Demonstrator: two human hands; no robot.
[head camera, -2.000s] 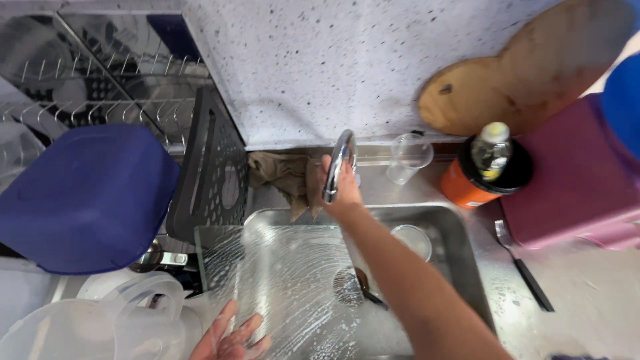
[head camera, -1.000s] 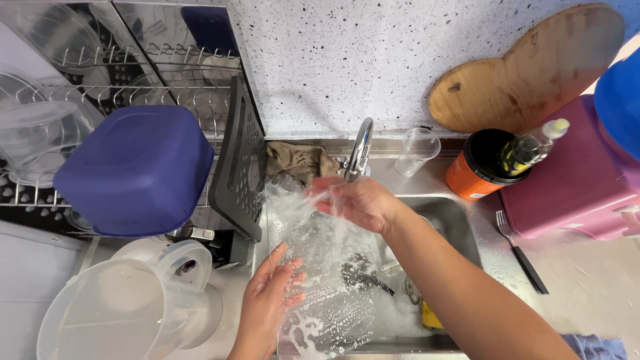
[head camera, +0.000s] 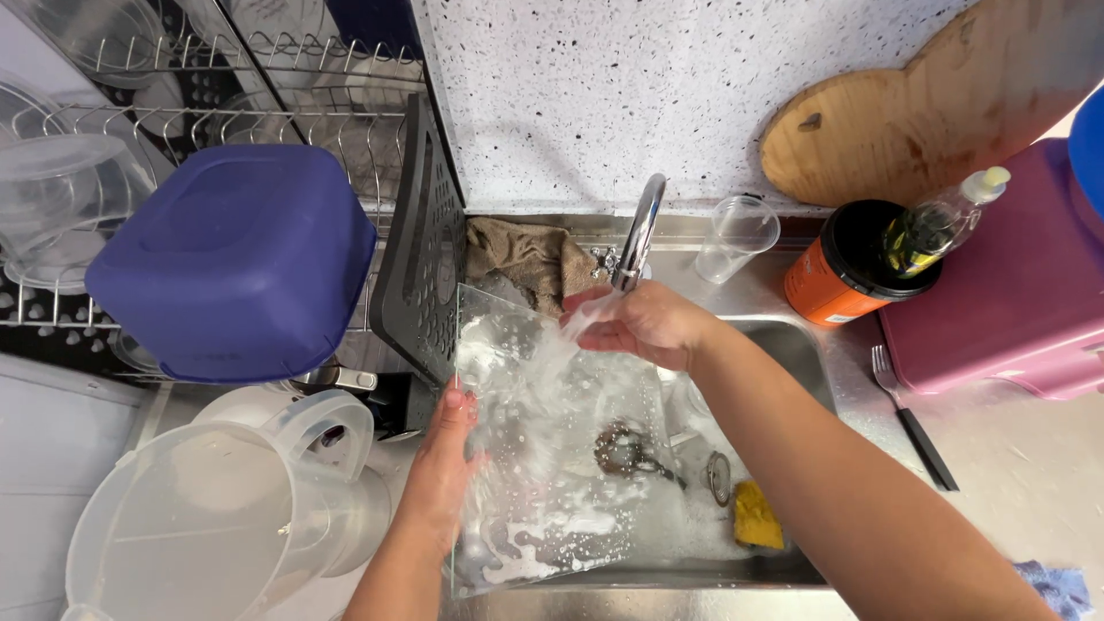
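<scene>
A clear glass sheet (head camera: 552, 457), wet with suds, is tilted over the steel sink (head camera: 815, 379). My left hand (head camera: 444, 466) grips its left edge. Under the curved chrome faucet (head camera: 642, 224) my right hand (head camera: 634, 323) has its fingers spread in the running water, holding nothing, just above the sheet's upper part. Through and beside the glass, a dark long-handled utensil (head camera: 625, 450), a round metal-rimmed item (head camera: 718, 478) and a yellow sponge (head camera: 759, 516) lie in the sink.
A brown cloth (head camera: 526, 259) and a clear plastic cup (head camera: 737, 239) stand behind the sink. Right are an orange container (head camera: 832, 276), a fork (head camera: 910, 414) and a pink box (head camera: 1000, 285). Left are a plastic pitcher (head camera: 198, 509) and a dish rack holding a blue tub (head camera: 241, 259).
Two seconds ago my right hand was at the faucet with no stream visible; water now runs over its fingers onto the glass. My left hand has moved to the sheet's left edge.
</scene>
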